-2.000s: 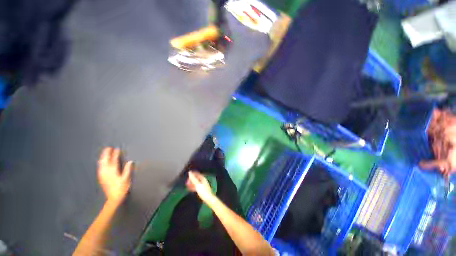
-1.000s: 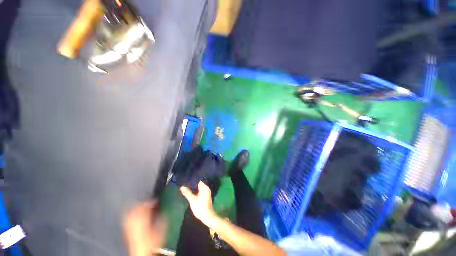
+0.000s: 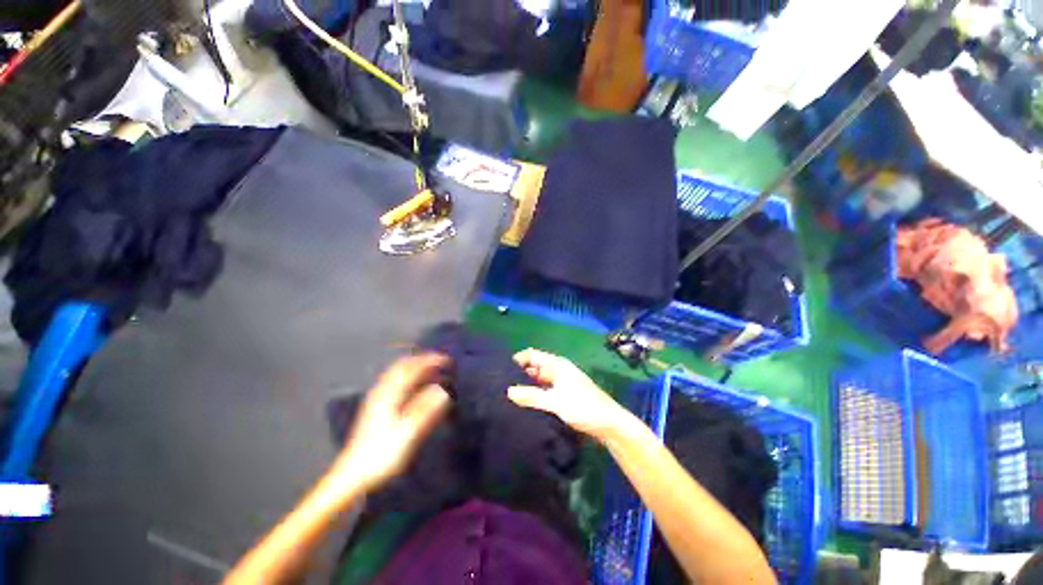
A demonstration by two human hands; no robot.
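Observation:
A crumpled navy garment [image 3: 486, 394] lies over the near right edge of the grey padded table [image 3: 286, 343], in front of my body. My left hand [image 3: 400, 414] is on its left side with curled fingers; whether it grips the cloth cannot be told. My right hand [image 3: 560, 391] is at its right side, thumb and fingers apart. The silver steam iron [image 3: 418, 234] with its tan handle rests near the table's far right corner, beside a white printed card [image 3: 478, 169].
A navy heap [image 3: 137, 217] covers the far left of the table, by a blue case [image 3: 52, 371]. A flat navy stack [image 3: 606, 206] lies beyond the right edge. Blue crates [image 3: 732, 400] stand on the green floor at right, near pink cloth [image 3: 955, 280].
The view has swung up and now shows the far side. The navy cloth that was low by my right hand is now up at the table edge between both hands.

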